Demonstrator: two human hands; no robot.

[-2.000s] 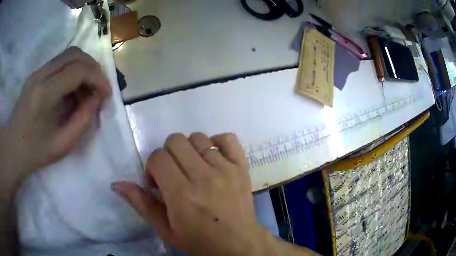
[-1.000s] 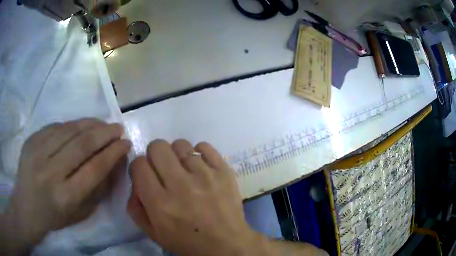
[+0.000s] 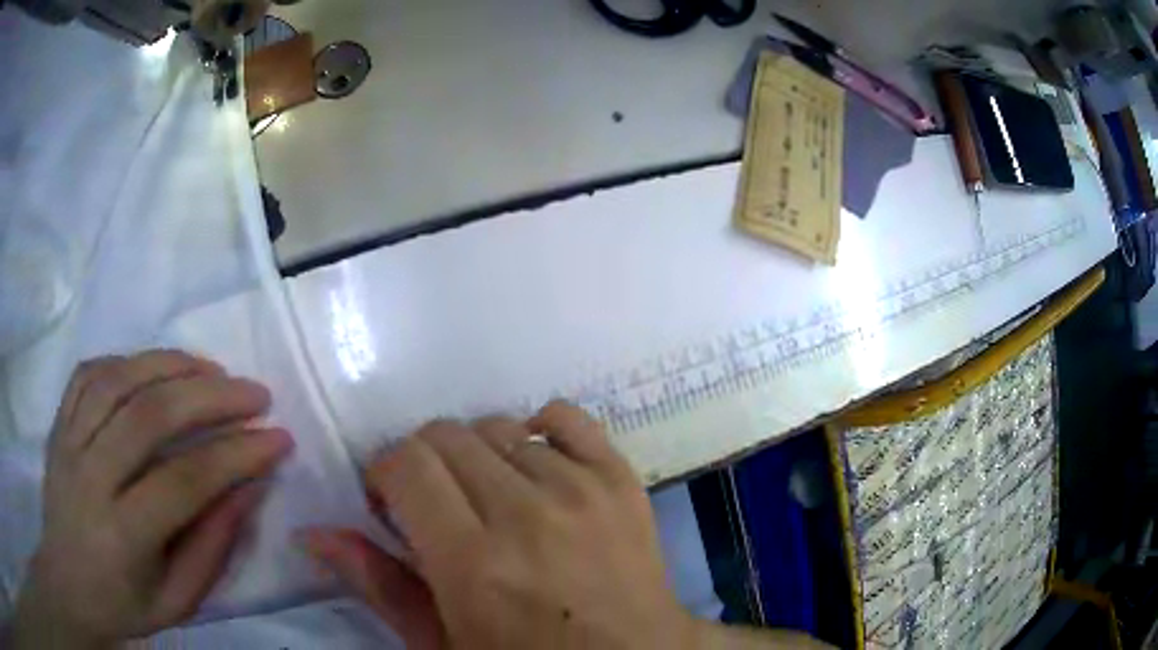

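The white fabric (image 3: 76, 229) fills the left side. Its narrow folded edge (image 3: 282, 318) runs from the presser foot (image 3: 222, 79) down to my right hand. My right hand (image 3: 508, 521), with a ring, holds the cloth's edge at the table's front, thumb on the cloth and fingers at the edge. My left hand (image 3: 165, 483) lies on the cloth left of the edge, thumb and fingertips close together; whether it pinches cloth is unclear. A copper-brown plate (image 3: 278, 76) and a round silver thumbscrew (image 3: 340, 69) sit beside the foot. The machine head (image 3: 127, 15) is cut off by the top edge.
Black shears handles (image 3: 660, 13) lie at the back. A yellow-tan ticket (image 3: 794, 159) lies on a grey-purple scrap (image 3: 876, 152), with pink snips (image 3: 889, 95) behind. A brown-handled tool (image 3: 961, 127) touches a black phone (image 3: 1022, 133). A yellow-framed rack (image 3: 952, 495) stands right, below the table edge.
My left hand has moved down and left, away from the folded edge. My right hand has moved slightly down and right, its thumb now spread over the cloth.
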